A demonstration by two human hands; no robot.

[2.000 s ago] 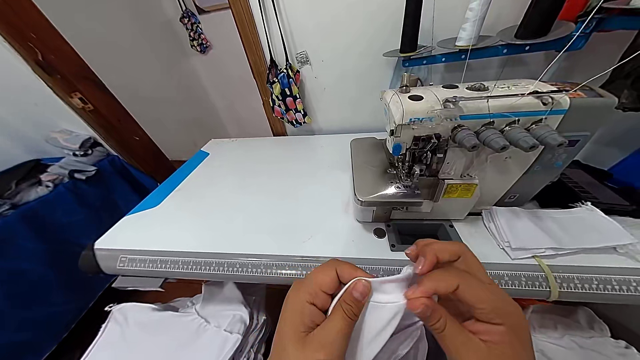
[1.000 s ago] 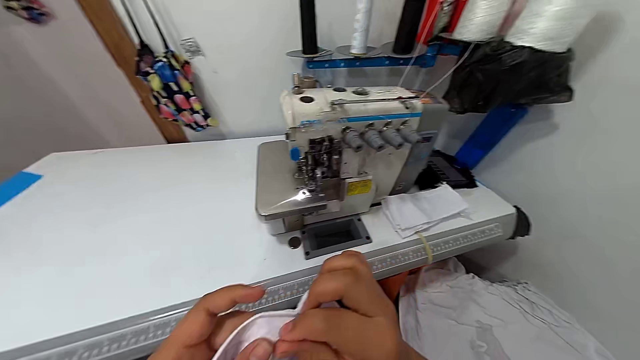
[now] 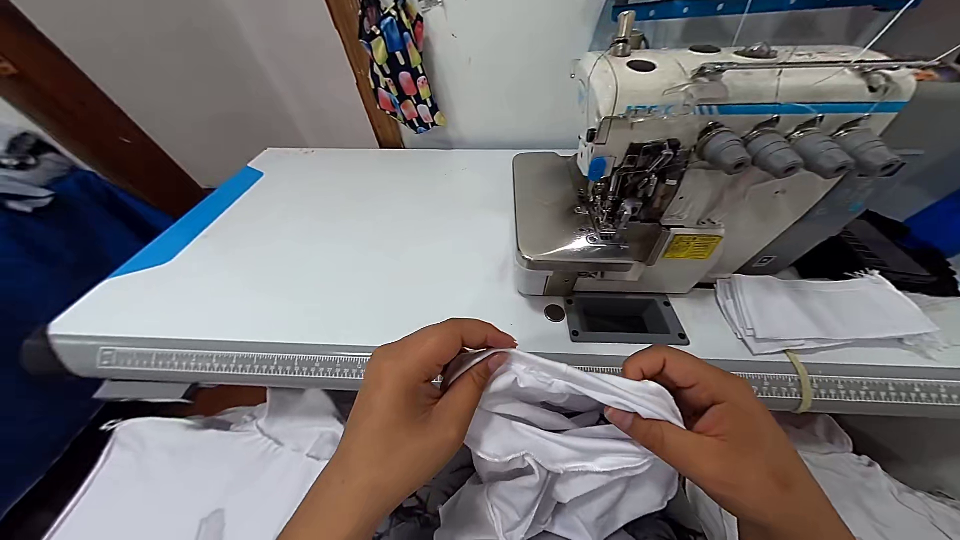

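A white fabric garment [image 3: 562,442] hangs between my two hands, in front of the table's front edge. My left hand [image 3: 427,397] pinches one end of its folded upper edge between thumb and fingers. The other end of that edge is in the grip of my right hand [image 3: 697,427], so the edge stretches between them. Below it the cloth falls in loose folds with a visible seam. Beyond my hands stands an overlock sewing machine [image 3: 720,150] with a metal work plate [image 3: 544,217]; no cloth shows under its presser foot.
A stack of white fabric pieces [image 3: 825,311] lies right of the machine. A measuring scale [image 3: 240,363] runs along the edge of the white table [image 3: 375,240]. White garments [image 3: 195,480] hang low left, others [image 3: 862,487] low right. A patterned cloth item [image 3: 405,71] hangs on the wall.
My hands have moved apart, and the garment's edge is now spread between them, where one second ago they were close together over bunched cloth. The view has swung back left.
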